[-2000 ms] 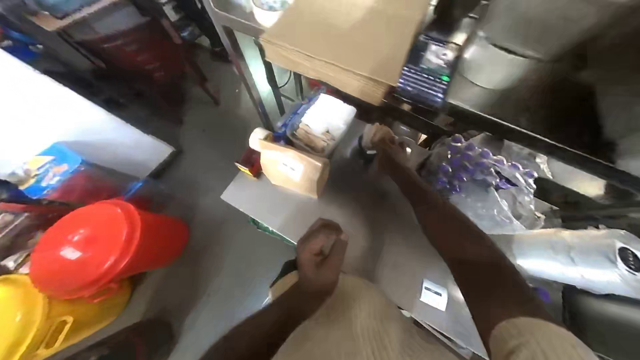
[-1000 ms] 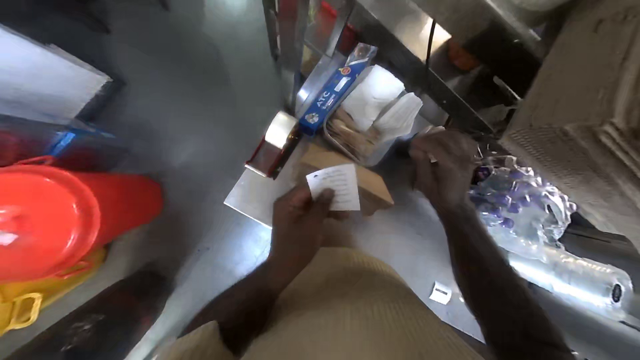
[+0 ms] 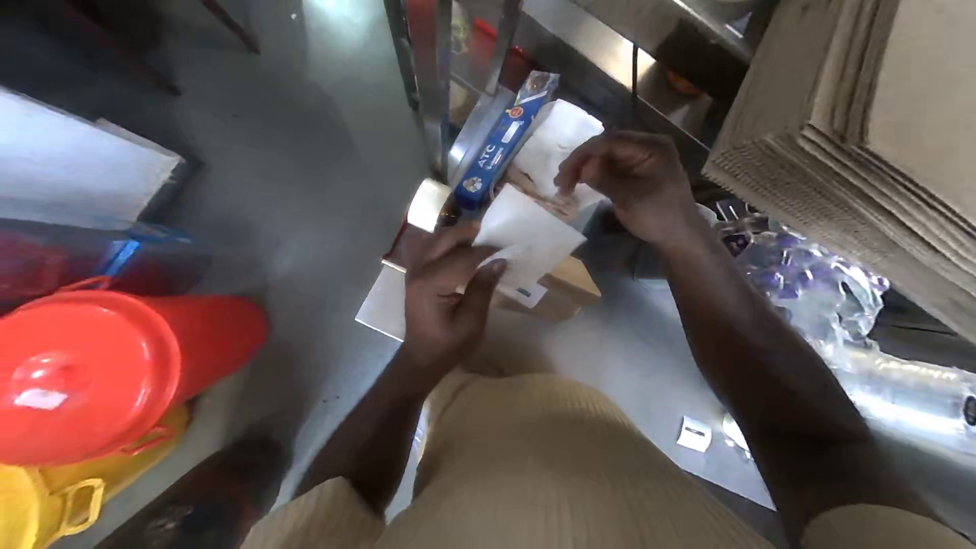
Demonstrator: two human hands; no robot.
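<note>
My left hand (image 3: 450,293) pinches white paper (image 3: 526,232) between thumb and fingers, above a brown paper bag (image 3: 568,290) that bears a small label. Over a container of white napkins (image 3: 560,141) and wooden cutlery (image 3: 534,191), my right hand (image 3: 629,179) hovers with bent fingers; whether it holds anything I cannot tell. A blue ATC box (image 3: 499,145) stands slanted beside the napkins. Left of it, a roll of tape (image 3: 427,206) sits in a dark red dispenser (image 3: 398,248), partly behind my left hand.
Flat cardboard (image 3: 862,145) is stacked at the upper right. Below it lie a clear bag with purple items (image 3: 808,274) and stacked clear plastic cups or lids (image 3: 907,393). A small label (image 3: 694,433) lies on the metal counter (image 3: 610,358). Red (image 3: 84,374) and yellow (image 3: 23,503) bins stand left.
My right hand has moved up from the counter to over the napkin container. My left hand still holds white paper, now larger in view and without visible print. The view has swung since the oldest frame.
</note>
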